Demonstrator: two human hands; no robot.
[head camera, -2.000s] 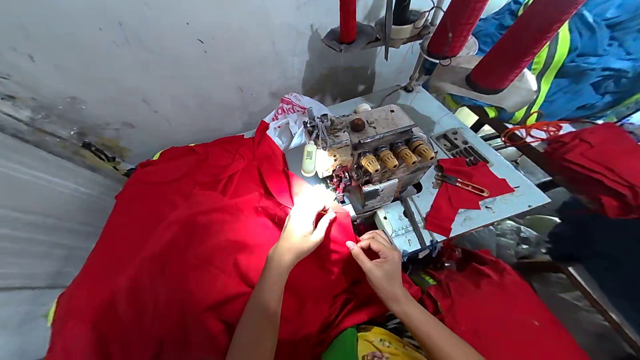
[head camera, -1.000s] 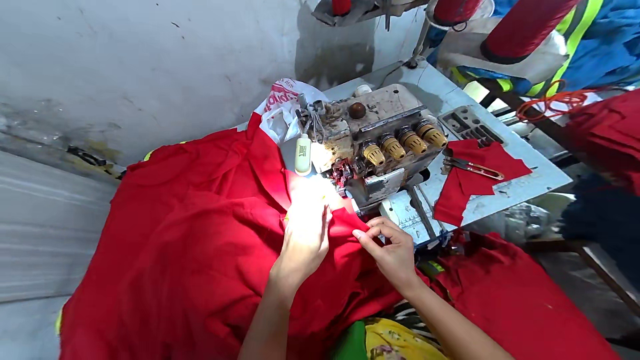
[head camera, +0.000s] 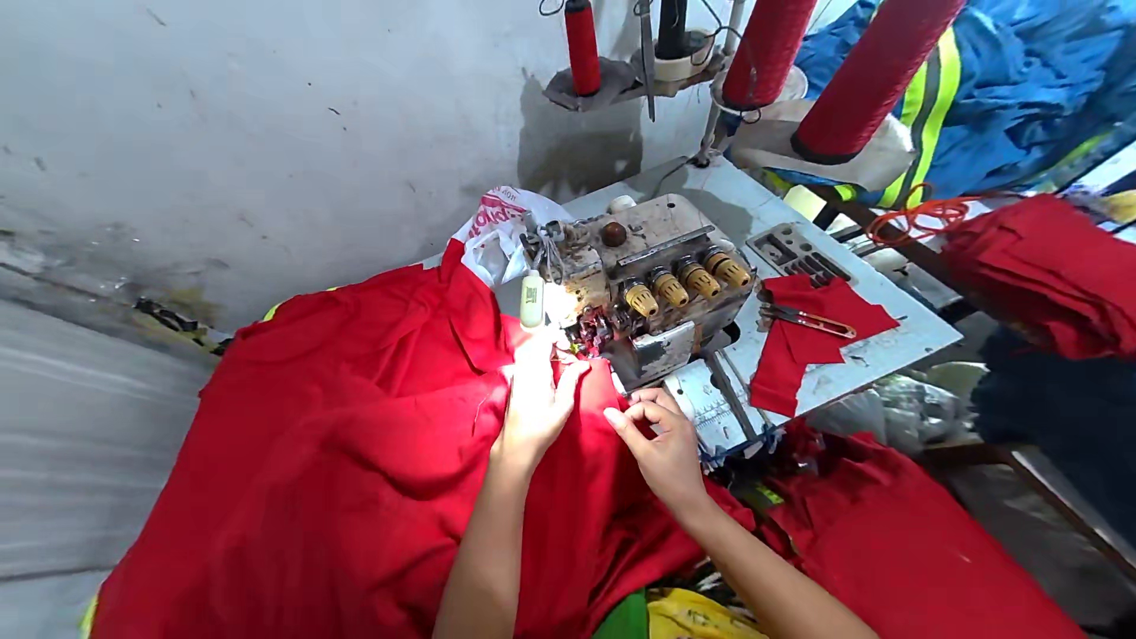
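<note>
Red fabric spreads from the left up to an overlock sewing machine with several tan tension dials. My left hand lies on the cloth just in front of the needle area, its fingertips partly lost in the glare of a small lamp. Near the machine's front corner, my right hand pinches the right edge of the red fabric between thumb and forefinger. Thread snips rest on red fabric scraps right of the machine.
Red thread cones stand behind the machine. A white plastic bag is at its left, by the wall. Folded red cloth and blue cloth with reflective strips are at the right, beyond the table.
The view has shifted between frames. Both hands stay on the red fabric by the machine, with little plain change in their hold.
</note>
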